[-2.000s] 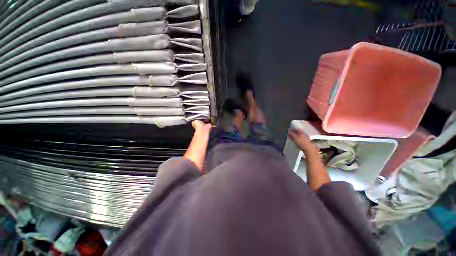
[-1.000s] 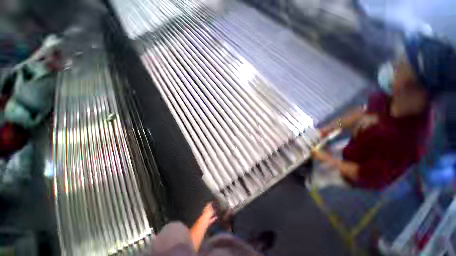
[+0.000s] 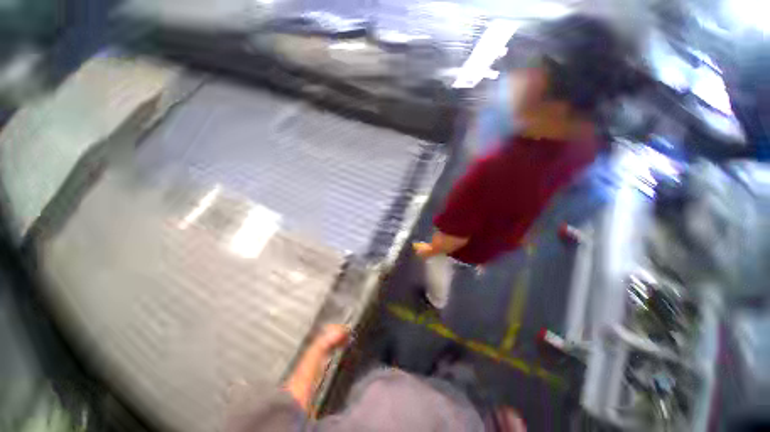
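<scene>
The ridged pleating mould [image 3: 194, 278] lies on a long table in front of me, beige on the near part and lavender-grey on the far part. The frame is heavily blurred. My left hand [image 3: 328, 339] is at the mould's near right end, on or beside the end bar [image 3: 371, 291]; its fingers are too blurred to tell whether they grip it. My right hand is not clearly visible; only a blurred skin-coloured patch shows at the bottom edge, right of my torso.
A person in a dark red top [image 3: 519, 194] stands at the mould's far right corner. A white rack or frame [image 3: 608, 337] with blurred items stands at the right. Yellow lines [image 3: 473, 342] cross the dark floor. A pale greenish sheet or board [image 3: 76, 126] lies at the upper left.
The view has swung right, and the mould now lies across the left and centre. The other person appears nearer the centre, an arm lowered. My left hand remains near the mould's end.
</scene>
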